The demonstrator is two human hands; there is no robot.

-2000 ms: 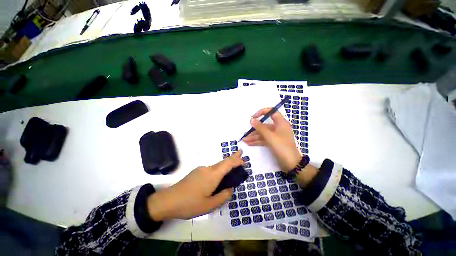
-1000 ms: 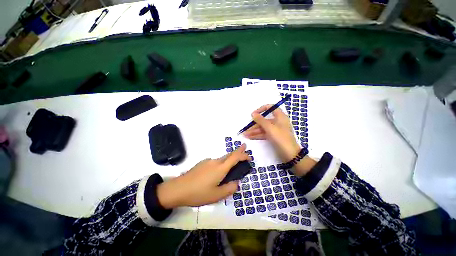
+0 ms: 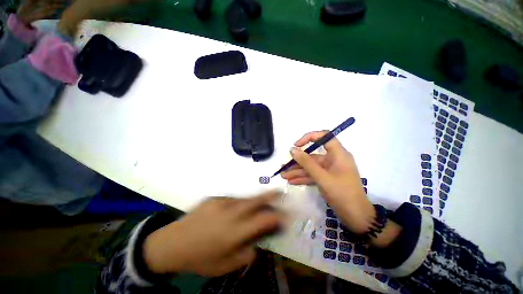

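Observation:
My right hand (image 3: 332,175) holds slim black tweezers (image 3: 324,139), tip pointing down and left. A small dark label (image 3: 264,180) shows at the tip; whether it touches the tip or lies on the white bench top is unclear. My left hand (image 3: 215,235) is motion-blurred at the lower centre; whether it holds anything cannot be told. Label sheets (image 3: 401,109) with rows of dark labels lie overlapping, partly under my right hand and wrist. Two black pieces (image 3: 252,131) stand side by side beyond my hands.
A flat black oblong piece (image 3: 221,64) and a black cluster (image 3: 110,66) lie on the bench (image 3: 166,103). Another person's arms with pink cuffs (image 3: 54,59) reach in at the upper left. Black housings, including one at the top (image 3: 342,11), lie on the green belt (image 3: 287,34).
The view has turned left, so the sheets sit further right. My left hand has moved off the sheet's label rows, and its black housing no longer shows. A label now shows by the tweezer tip.

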